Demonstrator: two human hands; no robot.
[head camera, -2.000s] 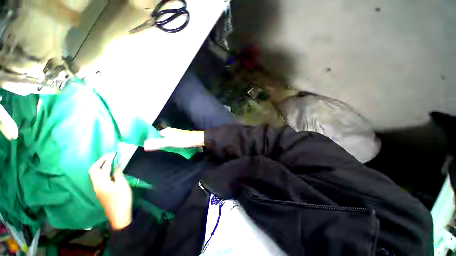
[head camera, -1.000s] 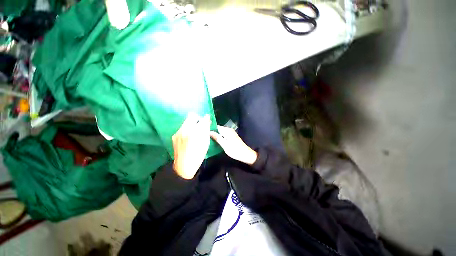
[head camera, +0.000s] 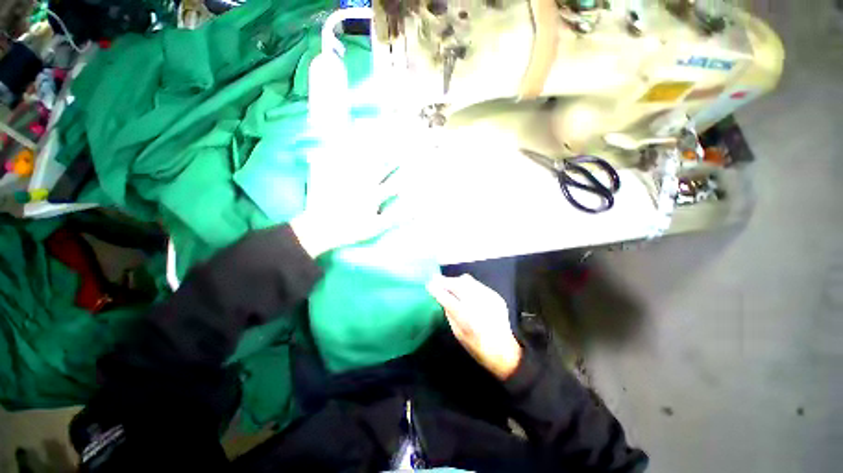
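Green cloth lies over the left part of the white table and hangs over its front edge towards my lap. It looks white under the lamp. My left hand lies on the cloth below the needle end, blurred by glare; its fingertips are hard to see. My right hand pinches the cloth's right edge at the table's front edge. The sewing machine head is above both hands; its needle area is lost in glare. Black-handled scissors lie on the table right of the needle area.
The white table has small metal parts at its right end. A tray with small coloured items is at the far left. More green cloth with a dark red item lies lower left. Grey floor shows at right.
The view has swung so the machine head shows. My left hand has moved forward over the cloth towards the needle area. My right hand stays at the cloth's edge, now apart from the left.
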